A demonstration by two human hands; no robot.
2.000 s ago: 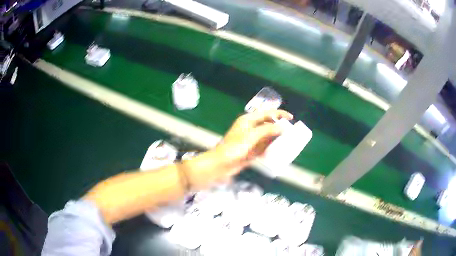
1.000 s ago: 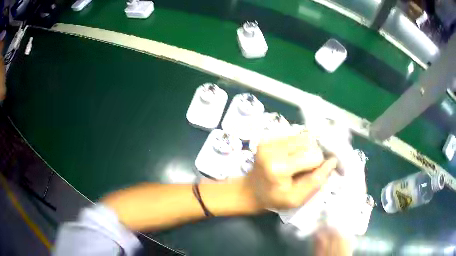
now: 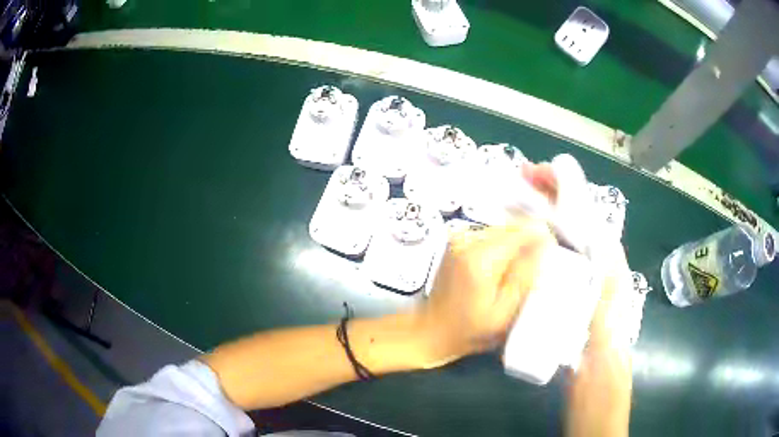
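My left hand, bare and blurred, is shut on a white plug adapter above the right part of the bench. My right hand is beside it, blurred and partly hidden by the adapter. A white cloth shows at its fingers, against the upper side of the adapter. Several white plug adapters stand pins-up in rows on the dark green bench, one at the upper left, another in front. My hands hide some of them.
A clear bottle with a yellow warning label lies on its side at the right. A cream rail separates bench and belt. The green belt carries a pins-up adapter and a sockets-up one. A grey post slants at upper right.
My left hand was over the belt with an adapter, then came back over the bench beside my right hand. The view has tilted down, and the adapter is now seen more clearly between the hands.
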